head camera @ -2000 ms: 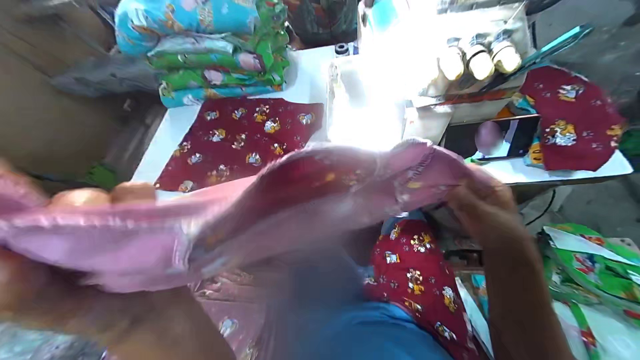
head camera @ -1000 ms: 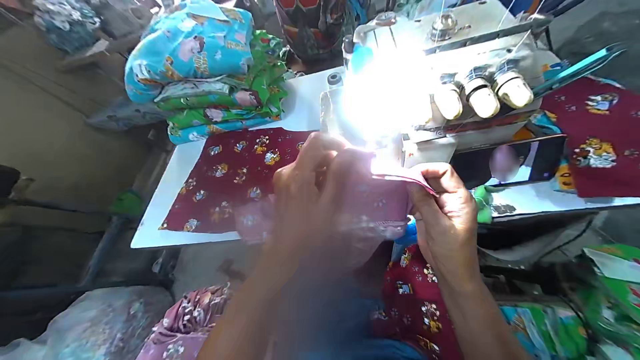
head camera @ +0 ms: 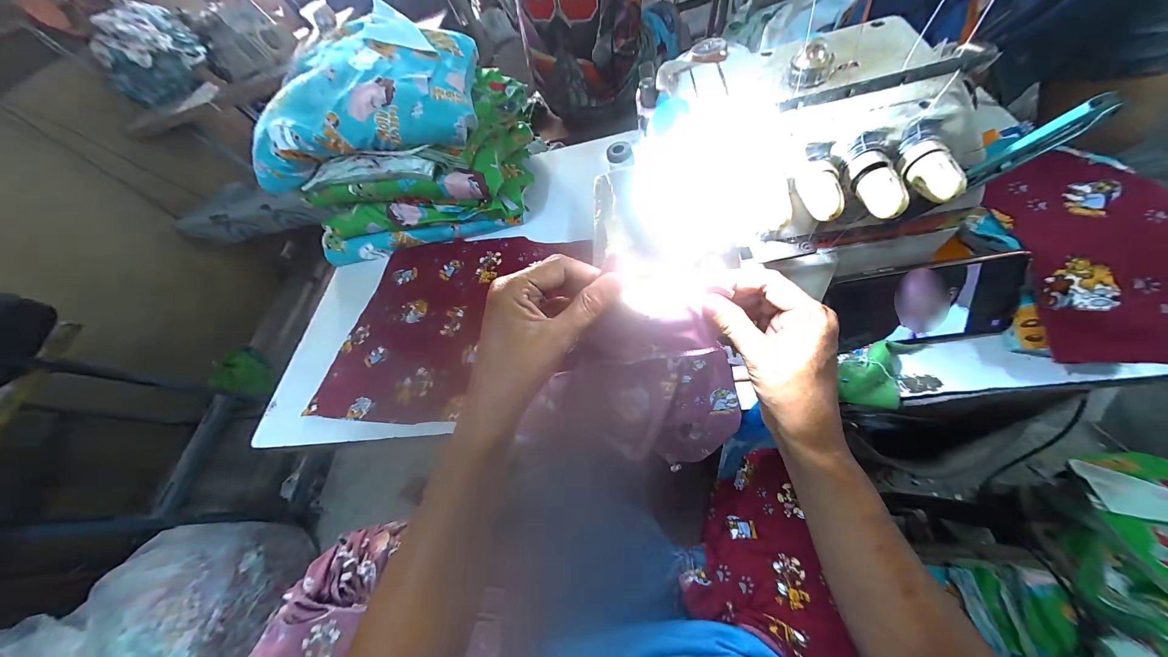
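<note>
A pink printed fabric piece (head camera: 657, 392) hangs over the table's front edge, its upper edge pinched between my two hands. On its left side, my left hand (head camera: 547, 315) grips it with thumb and fingers. My right hand (head camera: 776, 333) pinches its right end, just below the sewing machine (head camera: 876, 91). Strong glare from the machine's light hides the needle area and the cloth edge between my fingertips. Left of my left hand, a maroon printed fabric panel (head camera: 411, 338) lies flat on the white table (head camera: 292, 401).
Folded blue and green printed fabrics (head camera: 392, 137) are stacked at the back left. A phone (head camera: 931, 297) leans below the machine, beside more maroon cloth (head camera: 1095, 274) and teal-handled scissors or tweezers (head camera: 1049, 137). Maroon fabric (head camera: 766, 547) lies by my lap; a plastic bag (head camera: 192, 593) is at lower left.
Two seconds ago the pink fabric was stretched wide between my hands, away from the machine. Now both hands are close together at the machine's front, holding its edge in the glare.
</note>
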